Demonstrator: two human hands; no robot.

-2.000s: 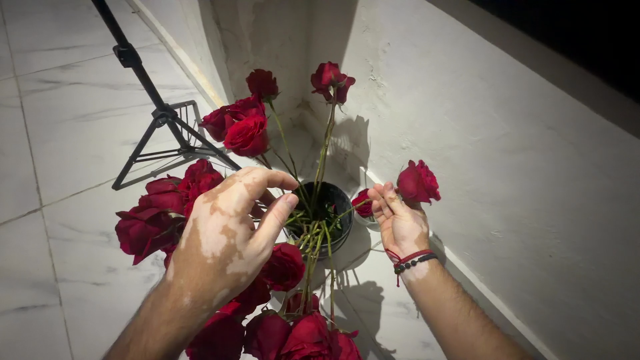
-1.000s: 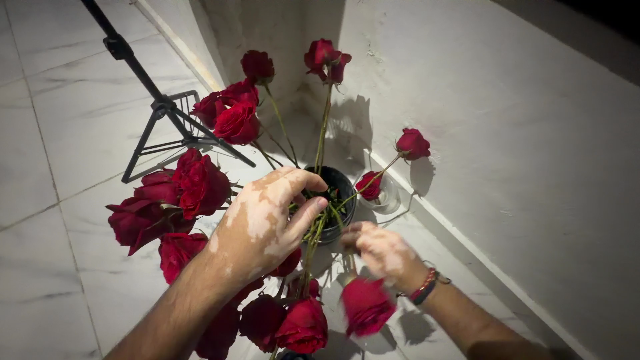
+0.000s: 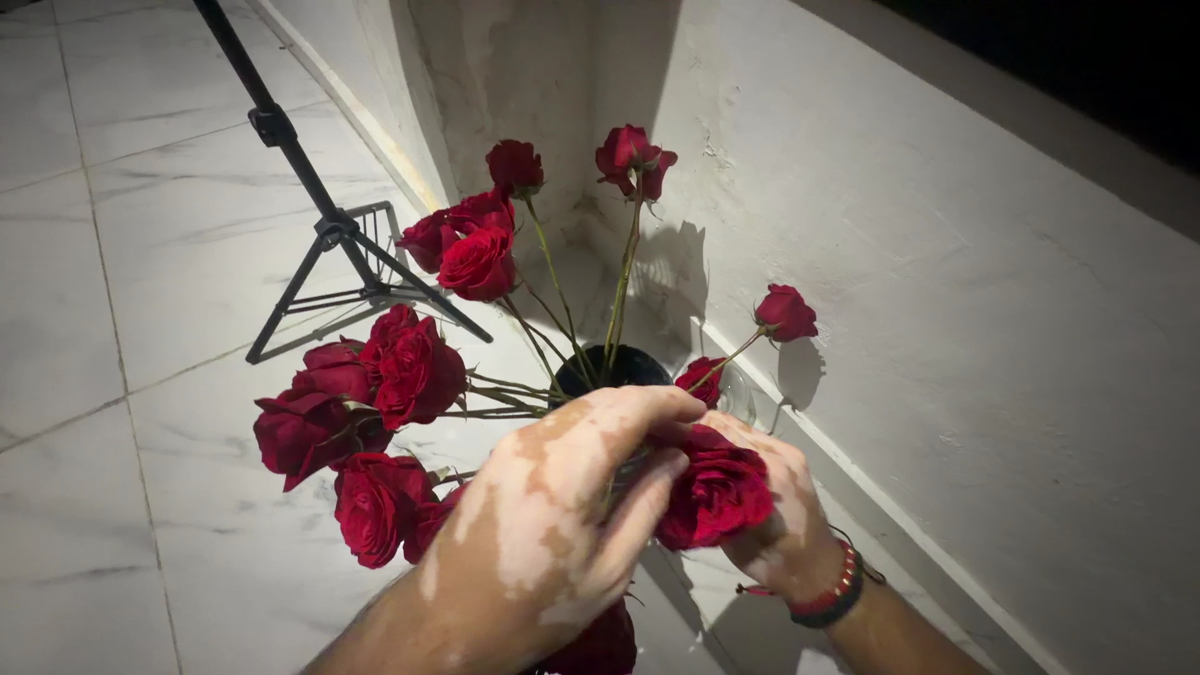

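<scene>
Long-stemmed red roses fan out from a dark round pot (image 3: 614,366) on the floor. My left hand (image 3: 562,506) is over the near side of the pot, thumb and fingers curved towards a red rose (image 3: 714,487); whether they touch it is unclear. Behind and right of that bloom is my right hand (image 3: 773,506), with a red and black bracelet at the wrist; its fingertips are hidden, so its hold cannot be told. More roses (image 3: 417,370) lean out left, and a single rose (image 3: 786,313) leans right towards the wall.
A black tripod stand (image 3: 336,228) rests on the marbled floor tiles (image 3: 66,534) at the left. The white wall (image 3: 937,281) runs along the right and meets another wall behind the pot. Beside the pot, a clear glass vessel (image 3: 736,394) stands near the skirting.
My right hand has come up beside my left hand, and a rose low in the earlier frame, in front of it, now shows between the hands. My left hand stays near the pot.
</scene>
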